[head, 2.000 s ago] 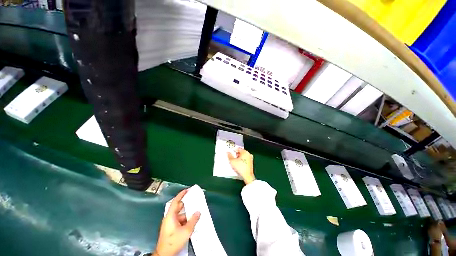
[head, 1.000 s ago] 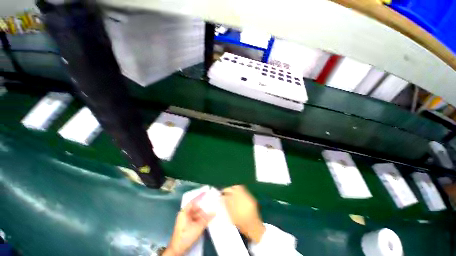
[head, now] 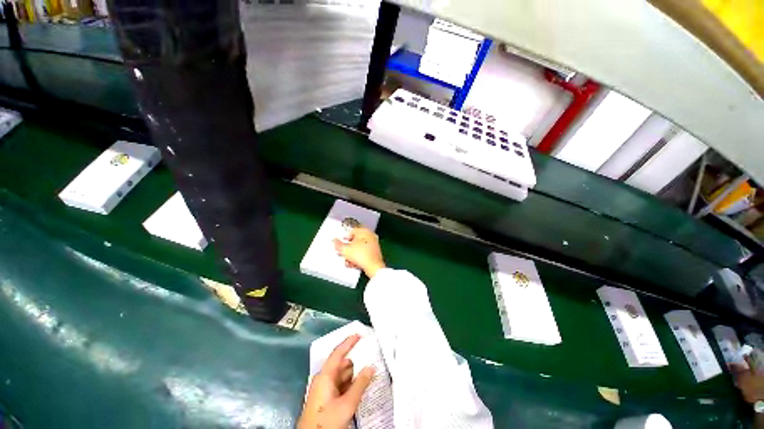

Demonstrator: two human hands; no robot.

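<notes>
A white product box [head: 325, 254] with a small gold round mark lies on the green conveyor belt, right of the black post. My right hand [head: 362, 250] rests its fingertips on top of this box; any sticker under them is too small to tell. My left hand [head: 337, 387] is at the bottom centre on the near ledge, holding a white label strip [head: 374, 381] with fine print or lines on it. My right sleeve hides part of the strip.
Other boxes lie along the belt, left [head: 110, 177] and right [head: 523, 299]. The black-wrapped post [head: 205, 151] stands left of my hands. A perforated white tray [head: 452, 141] is behind. A white roll [head: 643, 421] is cut off below. Another person's hand [head: 748, 381] is far right.
My right hand has moved from beside my left hand at the strip, forward and left onto a box. The boxes have shifted leftward along the belt. The view has tilted, and the roll is now mostly cut off.
</notes>
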